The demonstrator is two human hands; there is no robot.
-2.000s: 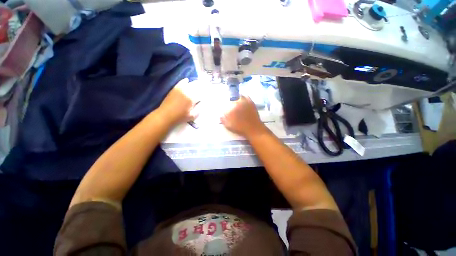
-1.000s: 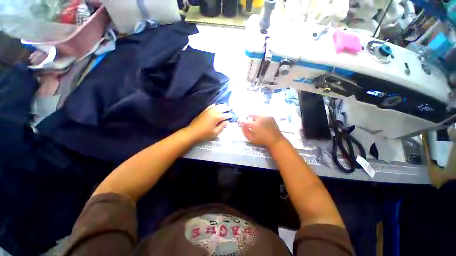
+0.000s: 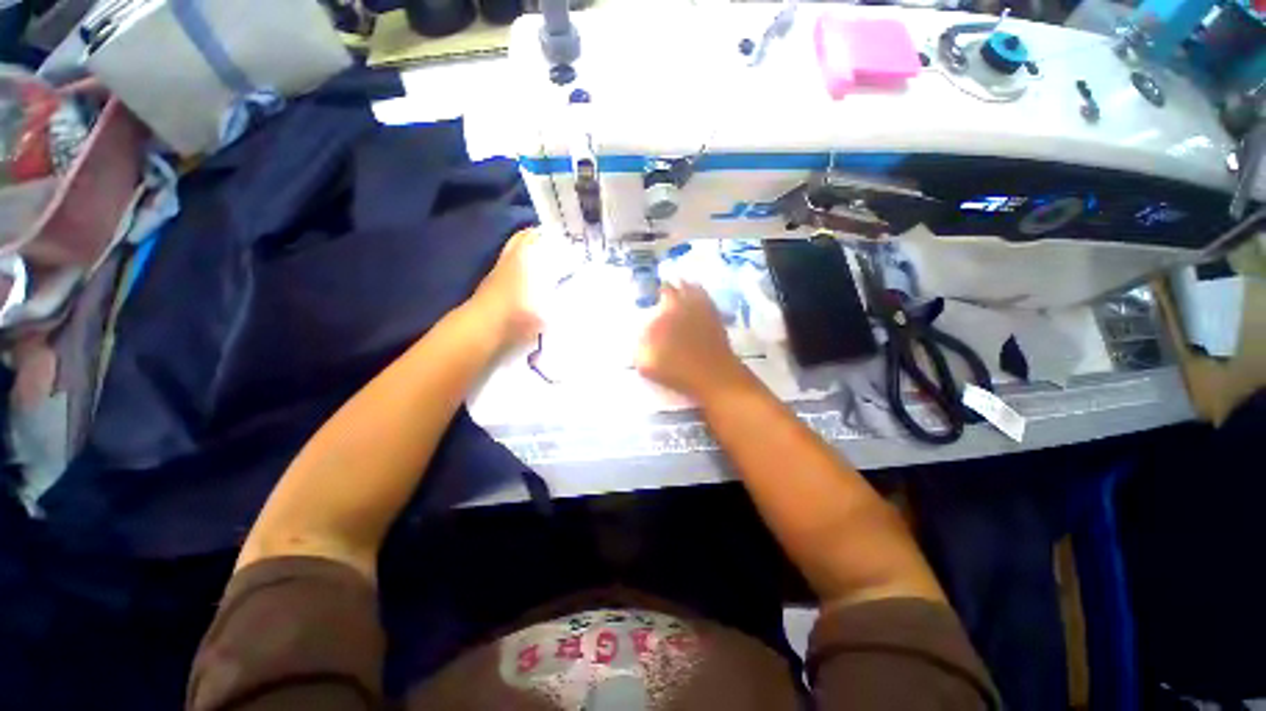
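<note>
Dark navy cloth [image 3: 306, 292] lies spread left of the needle and hangs over the table's front edge. The white sewing machine [image 3: 778, 125] stands behind it. My left hand [image 3: 517, 289] is at the cloth's right edge, just left of the needle area, its fingers washed out by glare. My right hand [image 3: 683, 340] is bent just right of and in front of the presser foot [image 3: 597, 253]. Glare hides the fingertips of both hands and any cloth between them. A thin dark edge shows near my left hand.
A black flat rectangle [image 3: 822, 299] and black-handled scissors [image 3: 933, 368] lie right of my right hand, with a white tag [image 3: 994, 413]. A pink block [image 3: 864, 56] sits on the machine top. A pink basket [image 3: 83, 195] stands at the upper left. A ruler [image 3: 667, 442] runs along the table's front.
The view has shifted. Both hands have moved from in front of the needle area in towards the presser foot, and they are farther apart. The cloth has shifted with my left hand.
</note>
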